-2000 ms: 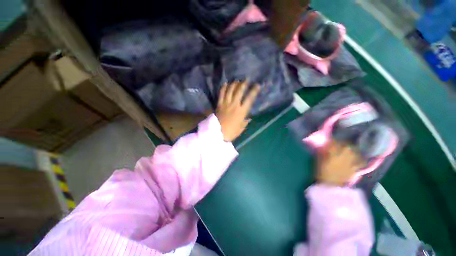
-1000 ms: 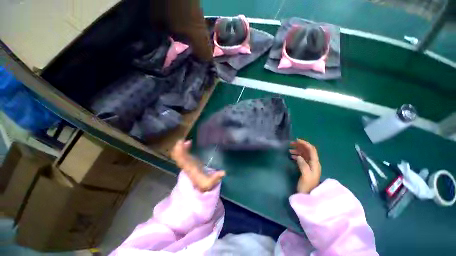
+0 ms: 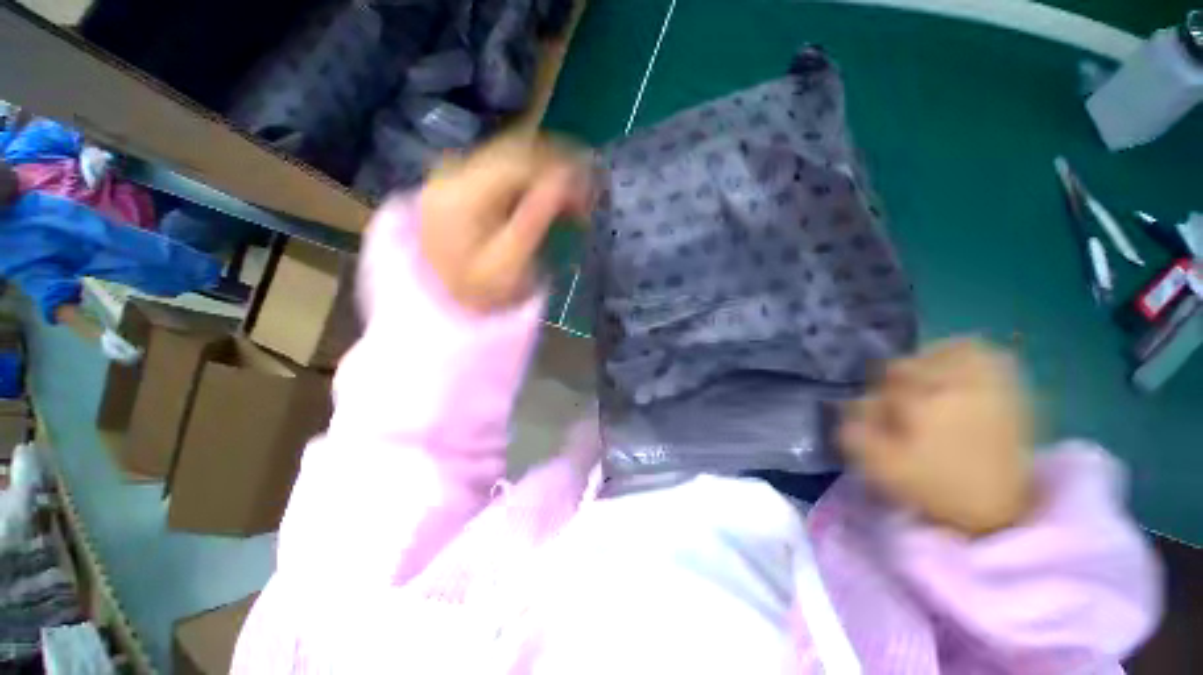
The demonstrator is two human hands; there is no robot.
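Observation:
A dark grey dotted protective bag is stretched between my hands over the front edge of the green bench, its lower end against my lap. The bag looks bulged; what is inside is hidden. My left hand is blurred, its fingers closed at the bag's upper left edge. My right hand is also blurred, closed on the bag's lower right side.
An open carton with grey bags stands at upper left. A whitish bottle, pointed tools and a red and black piece lie at right. Empty cartons and a person in blue are at far left.
The bag has come closer to my body and now appears upright and spread out. Both hands have closed on its sides. The view has tilted down, so the headphones are out of sight.

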